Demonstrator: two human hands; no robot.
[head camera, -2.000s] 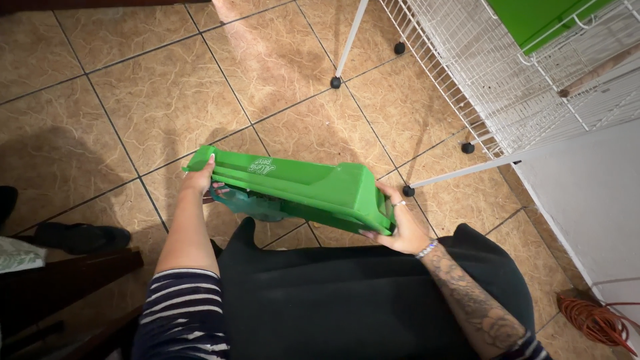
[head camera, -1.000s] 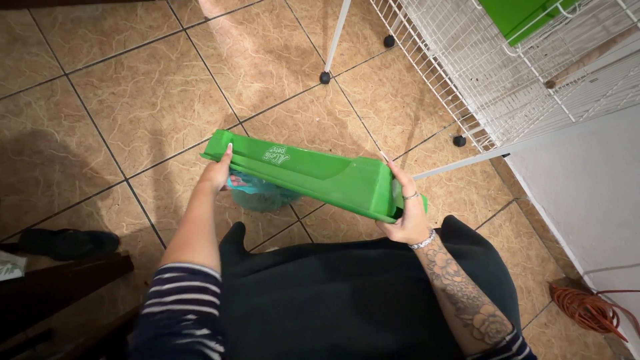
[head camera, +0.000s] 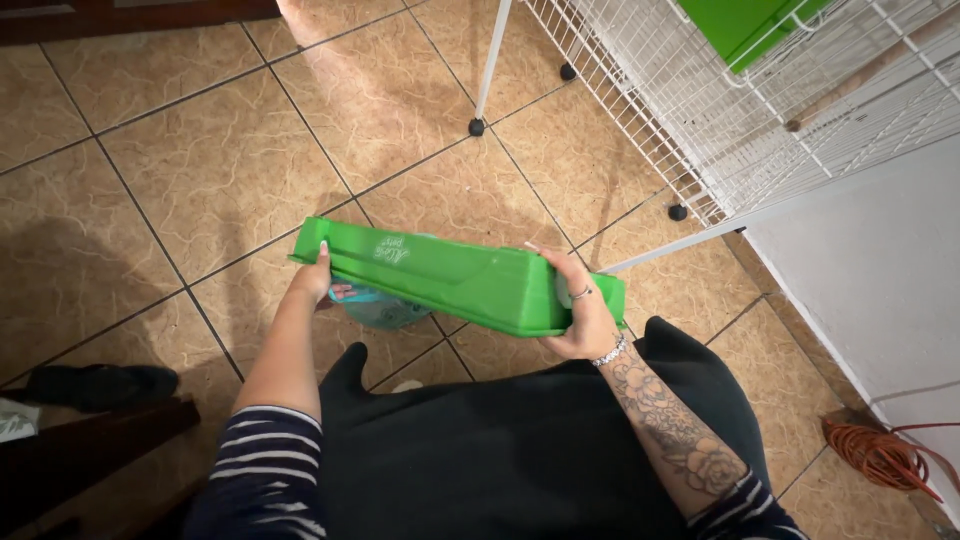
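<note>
A green plastic pet tray (head camera: 442, 274) is held tilted on its side above my lap, with white writing on its long wall. My left hand (head camera: 316, 277) grips its left end, thumb on the outer wall and fingers behind. At the right end, my right hand (head camera: 583, 304) wraps around the tray's edge. Under the tray, near my left fingers, hangs a translucent teal plastic bag (head camera: 386, 310); the tray hides part of it, and whether my left hand holds it I cannot tell.
A white wire cage (head camera: 637, 105) on casters stands at the upper right, with a green plastic piece (head camera: 742, 26) and a wooden perch (head camera: 862, 75). An orange cord (head camera: 877, 454) lies coiled by the wall. At the left are a black shoe (head camera: 105, 386) and dark wooden furniture (head camera: 112, 457).
The tray has turned in both hands, and more of its long outer wall faces up now than two seconds ago. Both hands have stayed on its ends.
</note>
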